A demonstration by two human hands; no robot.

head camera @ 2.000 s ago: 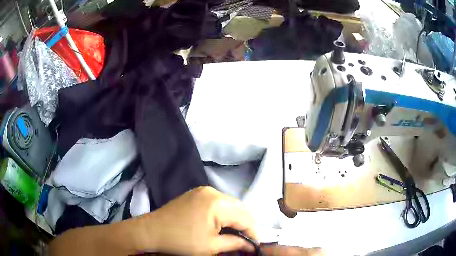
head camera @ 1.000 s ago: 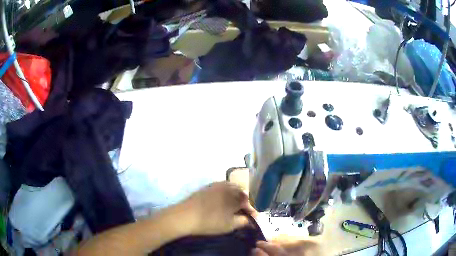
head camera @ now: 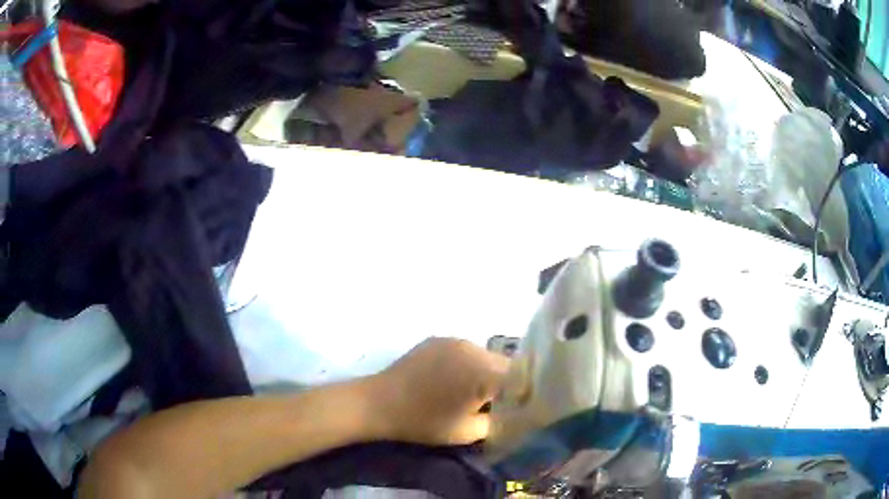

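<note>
My left hand [head camera: 444, 392] is at the left end of the white sewing machine head [head camera: 585, 380], its fingers partly hidden behind the head. It lies on dark cloth [head camera: 390, 470] at the bottom edge; whether the fingers pinch it cannot be told. A light-grey patch shows on this cloth. The needle area is mostly hidden below the head. My right hand is not in view. The large dark garment heap [head camera: 175, 253] with light-grey fabric [head camera: 63, 356] lies on the left, behind and beside my left forearm.
The white table [head camera: 390, 244] spans behind the machine. Beyond its back edge is a trough with dark cloth pieces [head camera: 546, 117]. A red bag [head camera: 83, 78] hangs by a pole at the upper left. Clear plastic [head camera: 731, 166] and a blue bag [head camera: 868, 214] are at the right back.
My left hand moved from the near table edge up to the machine head, with dark cloth now there. My right hand went out of view. The view tilted; the shears are no longer seen.
</note>
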